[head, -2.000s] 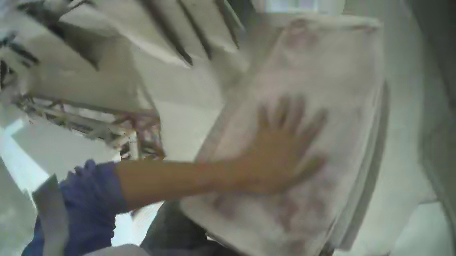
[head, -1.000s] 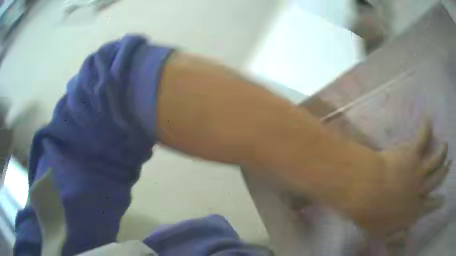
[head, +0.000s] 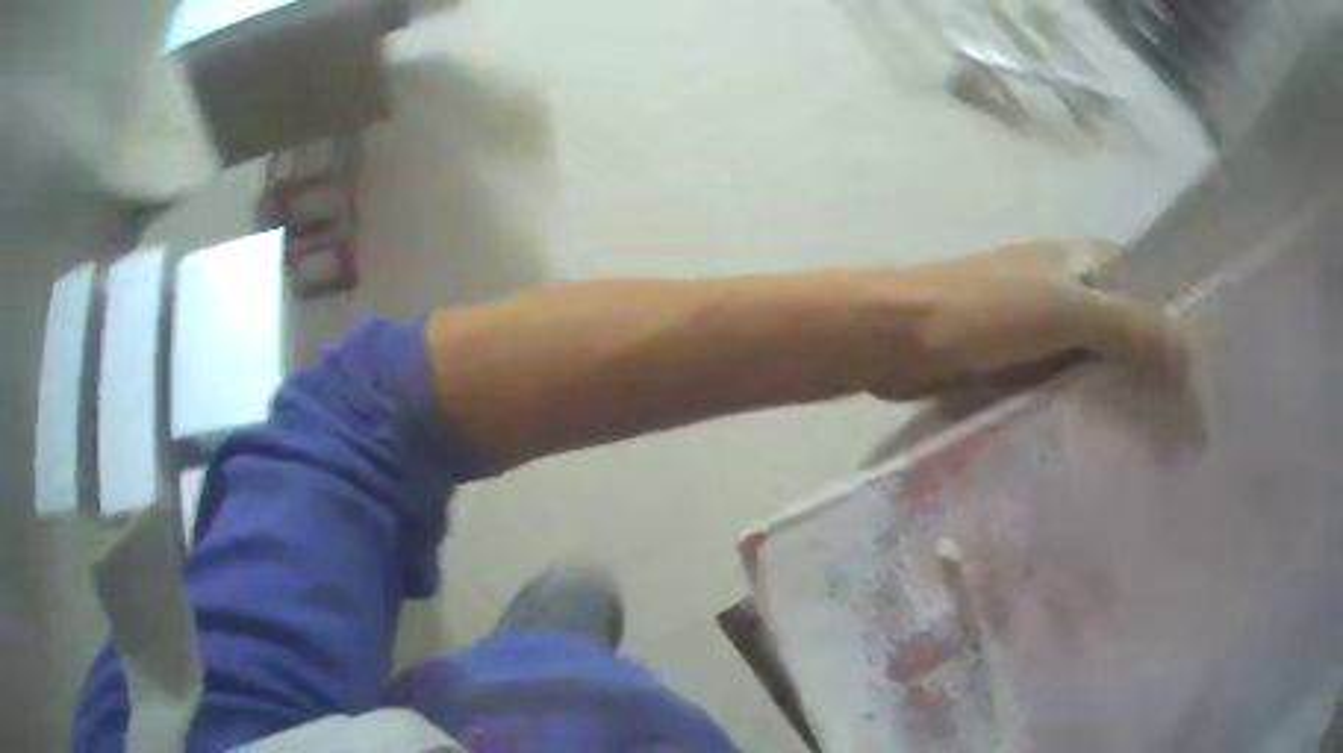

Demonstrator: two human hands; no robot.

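Observation:
The overspray-stained boards (head: 943, 589) fill the lower right, their white face mottled pink-red with dark specks. A thin darker board edge shows beneath the front one at its lower left corner. My left hand (head: 1083, 324) reaches across from the left in a blue sleeve. Its fingers are hooked over the upper edge of the boards, with the fingertips blurred on the face. My right hand is not in view.
White-finished panels (head: 228, 338) lie in a row at the left. A box-like part (head: 287, 88) stands at the upper left beside a reddish-brown ladder-like rack (head: 314, 221). A pale low frame (head: 1031, 81) is at the upper right. A shoe (head: 567, 603) shows on the pale floor below.
My left hand has gone from lying spread on the stained face to gripping the boards' upper edge. The view has swung, bringing the white panels and rack in at the left.

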